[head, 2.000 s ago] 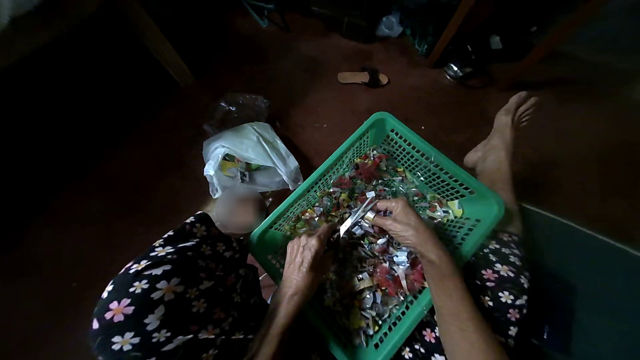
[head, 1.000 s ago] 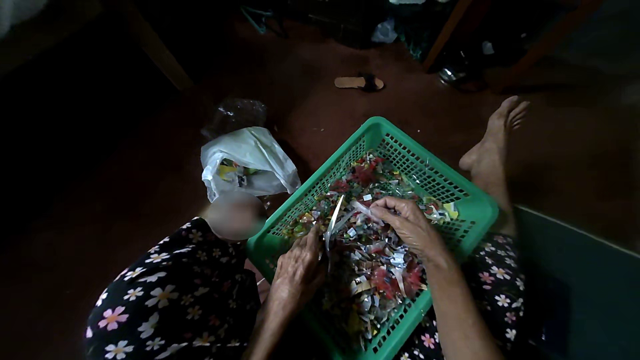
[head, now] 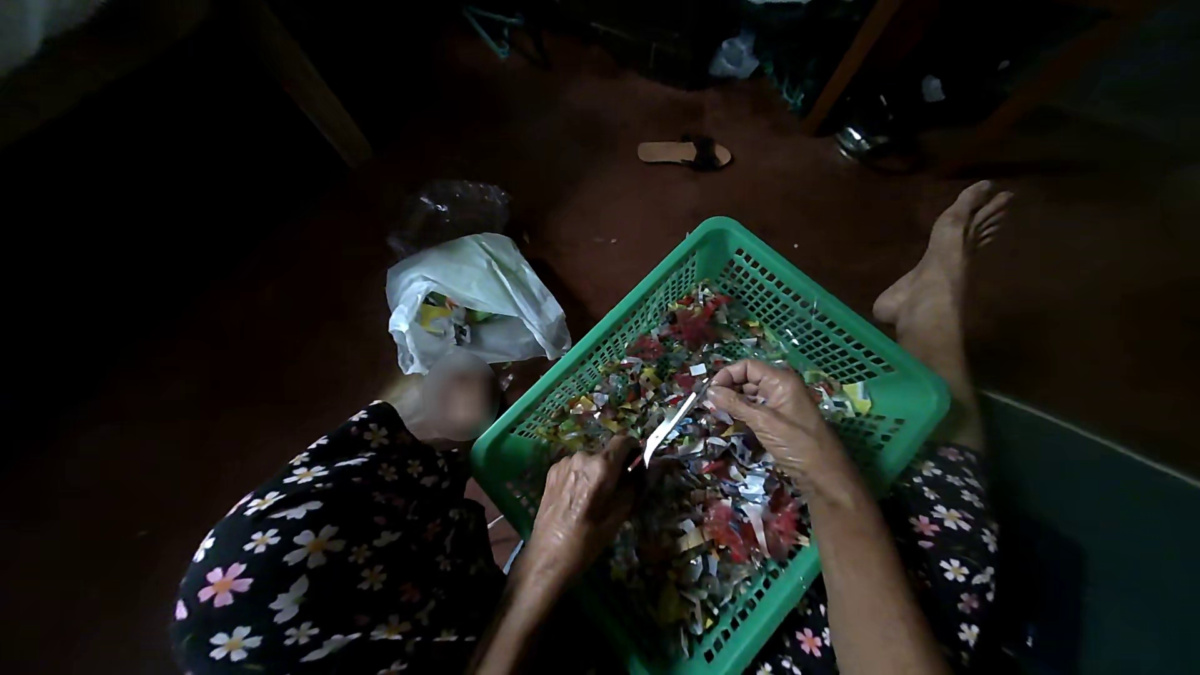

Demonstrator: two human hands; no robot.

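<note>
A green plastic basket [head: 923, 384] with perforated walls rests across my lap, holding a heap of small cut plastic scraps [head: 698, 544] in many colours. My left hand [head: 581, 497] is over the left part of the heap, closed on a pair of scissors [head: 670, 427] whose handles it mostly hides. The metal blades point up and to the right, toward the other hand. My right hand [head: 769, 408] pinches a small piece, too small to identify, at the blade tips, above the scraps.
A white plastic bag [head: 487, 281] with coloured wrappers inside lies on the dark red floor left of the basket, beside a clear plastic bag [head: 459, 206]. A sandal [head: 684, 154] lies beyond. My bare foot [head: 942, 244] is at the right. Wooden legs [head: 314, 89] stand farther back.
The scissor blades, pointing more upward a second ago, now slant to the right. The pale strip seen at my right fingers a second ago no longer shows there.
</note>
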